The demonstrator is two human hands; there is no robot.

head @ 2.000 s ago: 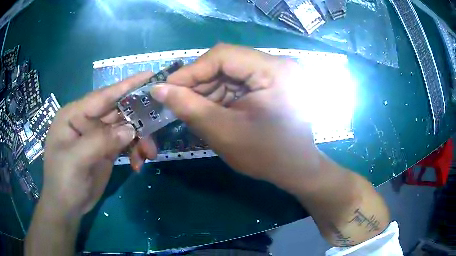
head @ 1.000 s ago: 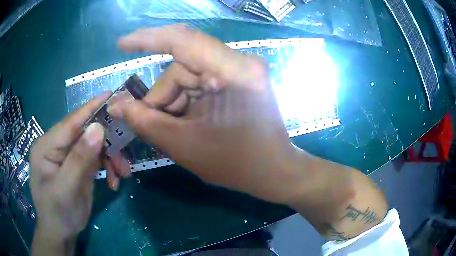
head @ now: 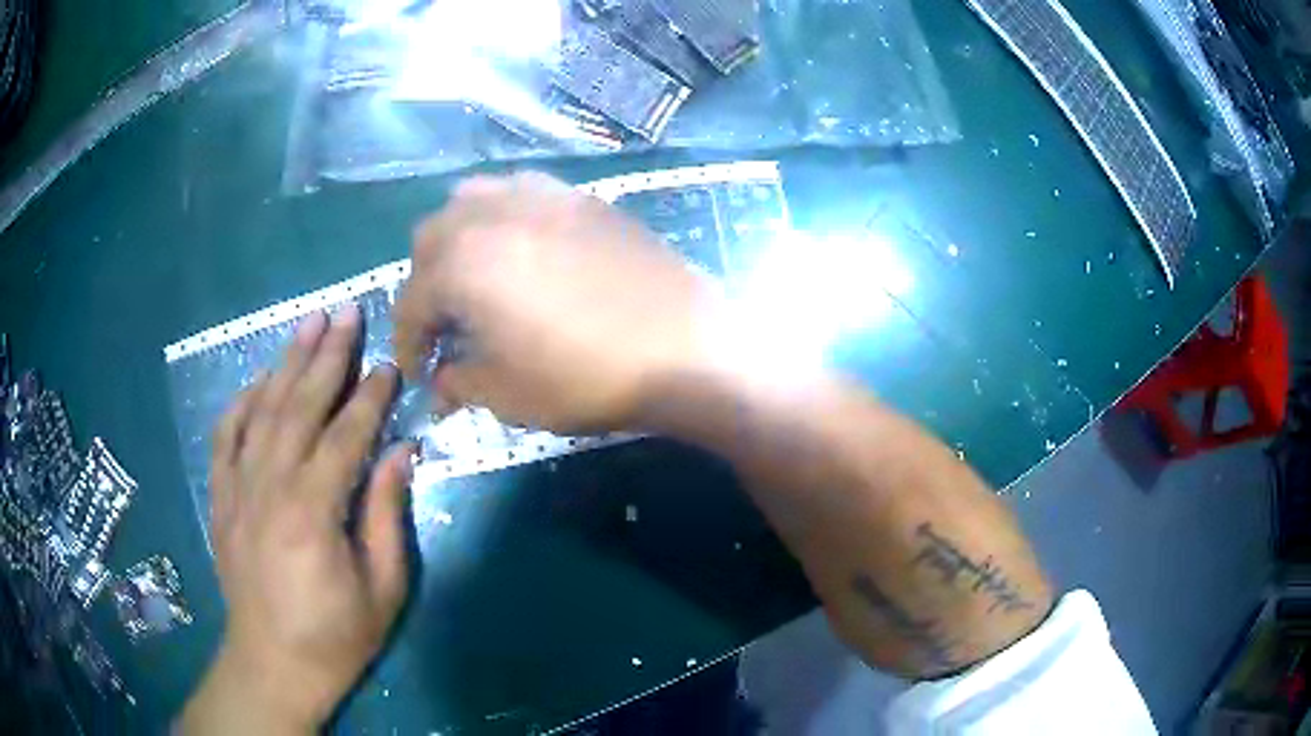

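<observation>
A clear perforated strip [head: 654, 187] with white punched edges lies on the dark green tabletop under both hands. My left hand [head: 309, 489] lies palm down on the strip's left part, its fingers slightly apart, with no board in it. My right hand [head: 532, 309] is over the strip just right of my left fingers, blurred, with its fingers bent down toward the strip. Whether its fingertips hold a small piece is hidden by blur and glare. The middle of the strip is largely covered by my right hand.
A clear plastic bag [head: 805, 115] with several flat boards [head: 618, 86] lies at the top. A loose board pile [head: 94, 503] is at the left. A spare gridded strip [head: 1100, 122] curves at the upper right. A red stool [head: 1222, 381] stands on the floor at right.
The circuit board held in both hands is no longer seen in them. My left hand has turned palm down onto the strip. A small piece now lies beside the left pile. The view has shifted.
</observation>
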